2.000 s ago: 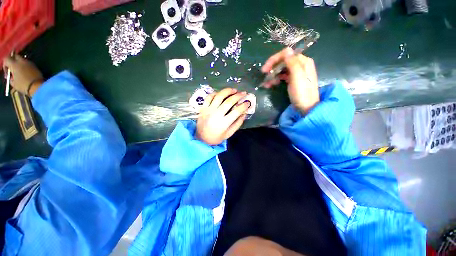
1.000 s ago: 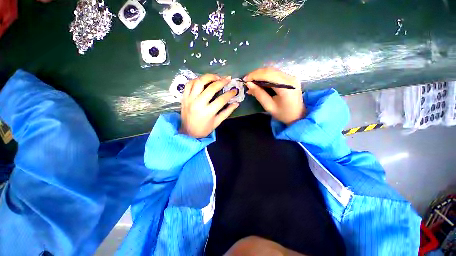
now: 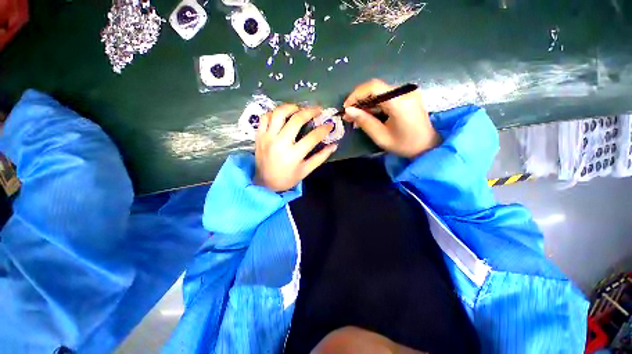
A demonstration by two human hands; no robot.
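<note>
My left hand holds a whitish rounded lens module with a dark round centre at the bench's front edge; its fingers partly cover it. My right hand grips slim black tweezers, slanting from upper right down to the module. The tweezers' tip is too small to see clearly. A second module lies just left of my left hand, partly covered. Beyond the hands lies a loose scatter of tiny white-violet pieces.
A square module lies to the left, with more modules behind it. A silvery heap of small pieces is at the far left. Thin gold-brown wires lie at the back. A neighbour's blue sleeve is at the left.
My right hand has come from beside the wires to the module at my left hand. In the last second the tweezers have tilted, their rear end rising. The view has shifted.
</note>
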